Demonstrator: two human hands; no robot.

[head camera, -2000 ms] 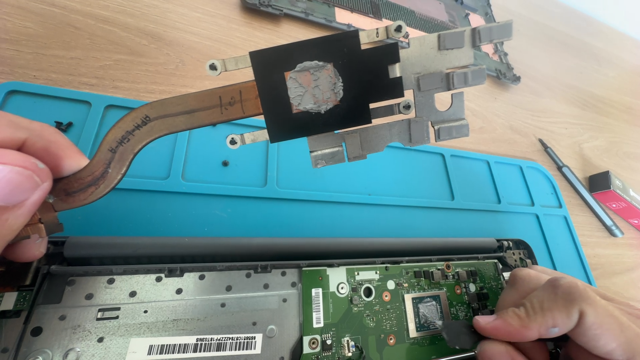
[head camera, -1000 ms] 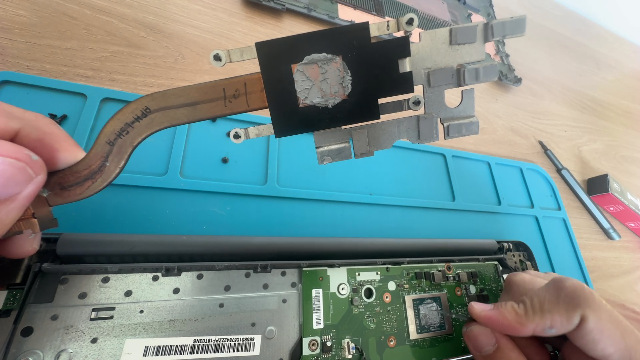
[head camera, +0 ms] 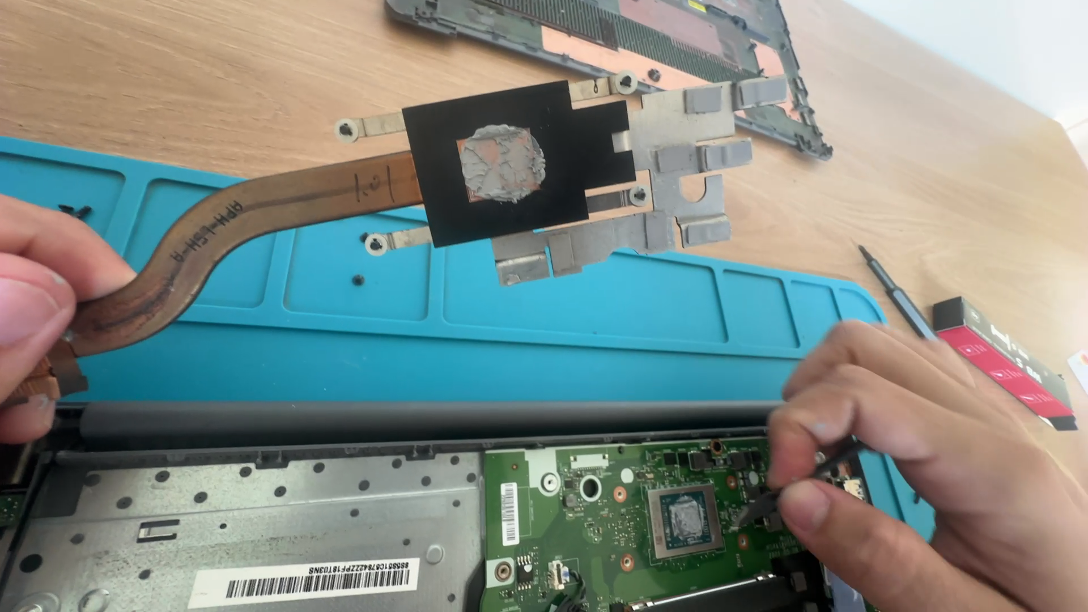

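Note:
My left hand (head camera: pixel 51 297) pinches the end of a copper heat pipe (head camera: pixel 195 225) and holds the laptop heatsink up over the mat. Dried grey thermal paste (head camera: pixel 503 163) covers the contact patch in the middle of its black plate (head camera: pixel 425 170). Between thumb and fingers of my right hand (head camera: pixel 892 459) is a small dark pointed tool (head camera: pixel 820 472); its tip is just right of the processor (head camera: pixel 684 520), whose die bears grey paste. The processor sits on the green motherboard (head camera: pixel 595 544) of an opened laptop. The tool's exact kind is unclear.
A blue silicone mat (head camera: pixel 544 365) with compartments lies behind the laptop, holding small black screws (head camera: pixel 358 280). Farther back on the wooden table is the laptop's bottom cover (head camera: pixel 680 51). To the right are a screwdriver (head camera: pixel 897 293) and a red and black box (head camera: pixel 1003 361).
My right hand has risen a little, and the dark tool shows more between its fingers than one second ago. My left hand still holds the heatsink in nearly the same place.

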